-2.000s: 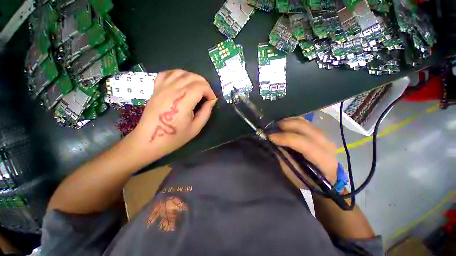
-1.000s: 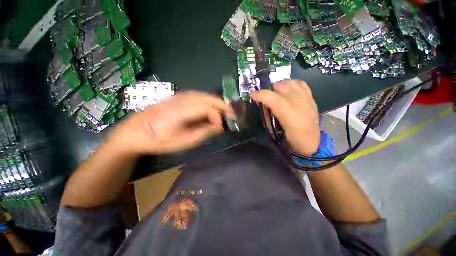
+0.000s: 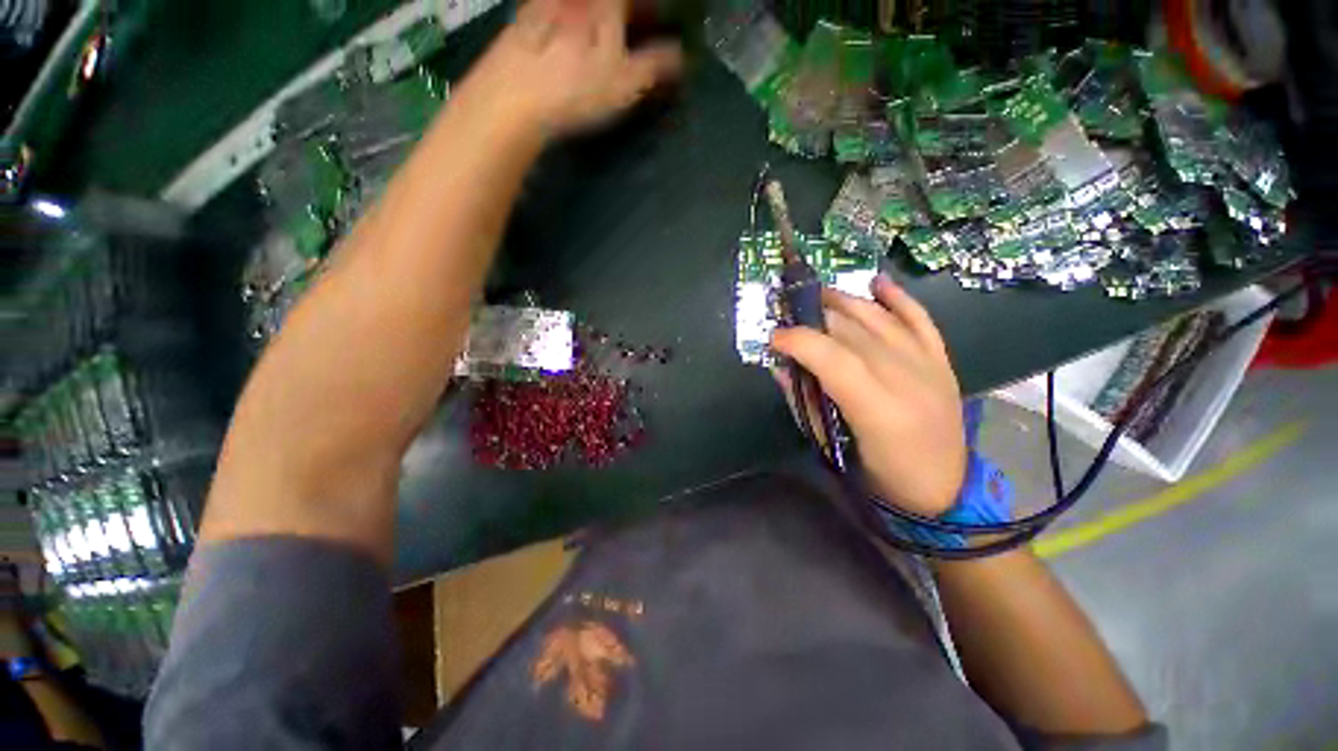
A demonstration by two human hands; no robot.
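My right hand [image 3: 888, 396], with a blue wrist strap [image 3: 976, 499], holds the soldering iron [image 3: 792, 272], its tip pointing away from me. Small green and silver-white circuit boards [image 3: 756, 316] lie under the iron and beside my fingers, partly hidden. My left hand [image 3: 580, 62] is stretched out to the top edge, blurred and partly cut off; I cannot tell what it holds. A pile of dark-red components [image 3: 558, 418] lies on the mat, with a silver-white board [image 3: 521, 341] at its far side.
Overlapping boards [image 3: 316, 184] stand at the left, partly behind my left arm. A large heap of boards [image 3: 1027, 176] fills the far right. A white tray [image 3: 1174, 396] and black cable loops are beyond the bench edge. Board racks [image 3: 96, 514] and part of another person's arm [image 3: 52, 704] are far left.
My left hand has moved from the middle up to the far edge, uncovering the red pile. My right hand keeps the iron over the boards. The view has shifted.
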